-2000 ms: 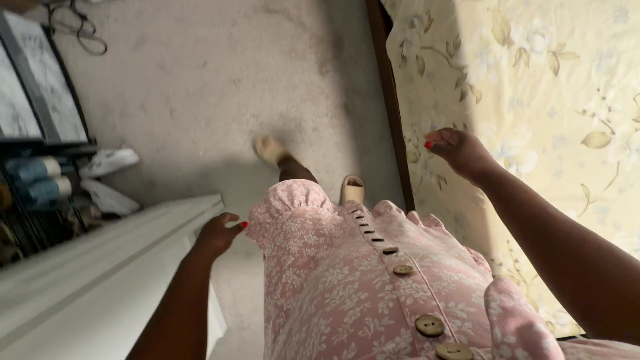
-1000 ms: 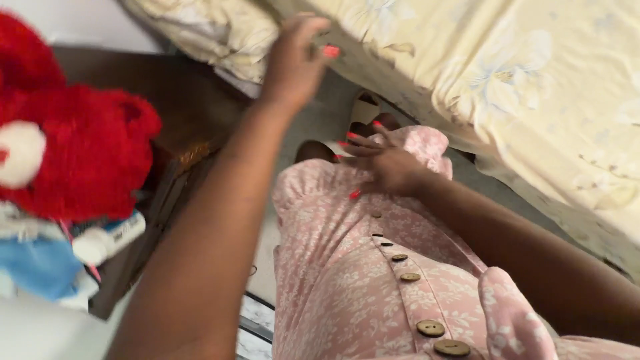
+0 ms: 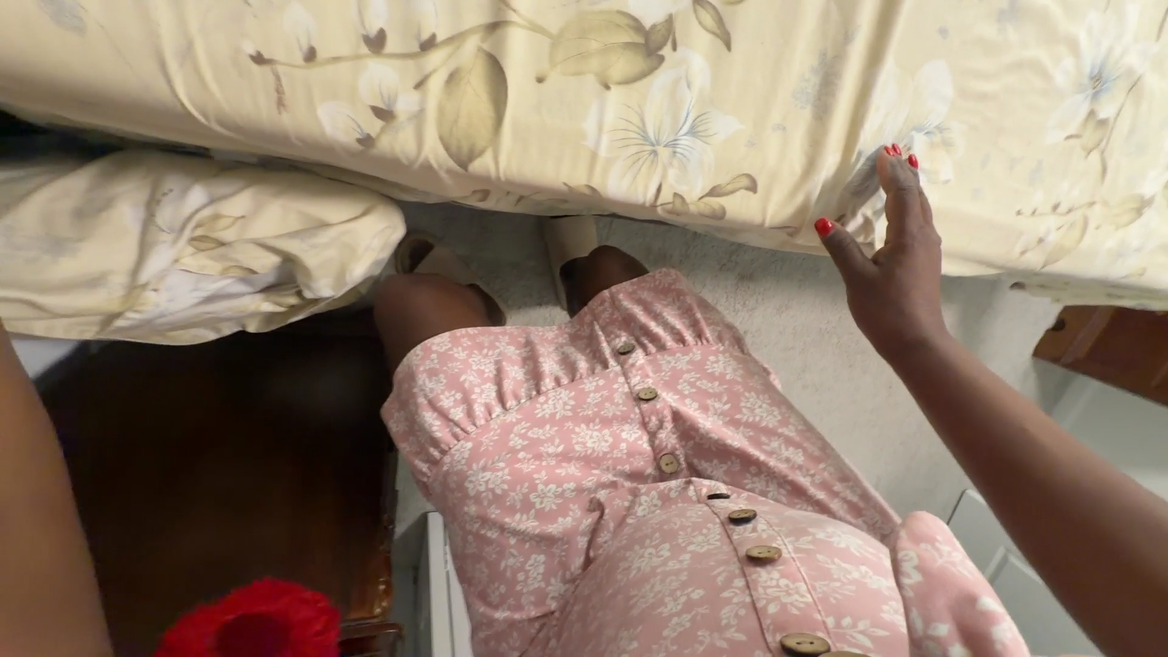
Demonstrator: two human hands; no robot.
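Observation:
My right hand [image 3: 899, 255], its nails painted red, is at the near edge of a bed covered by a cream floral sheet [image 3: 566, 109]. Its fingers are apart and hold nothing; whether the fingertips press on the sheet I cannot tell. Of my left arm only the forearm [image 3: 46, 511] shows at the left edge, and the hand is out of view. A cream floral pillow or bundled cloth [image 3: 201, 246] lies at the left, between the bed and a dark wooden surface.
Below the pillow or cloth is the dark wooden furniture top [image 3: 237, 429], with a red plush thing [image 3: 260, 620] at its near end. Grey carpet [image 3: 785, 319] shows beside the bed. A brown wooden piece [image 3: 1109, 351] and white panels [image 3: 1031, 566] are at the right.
The view has turned to face the bed's side. My right hand has moved from the front of the pink dress out to the bed's edge. My left hand has gone out of view.

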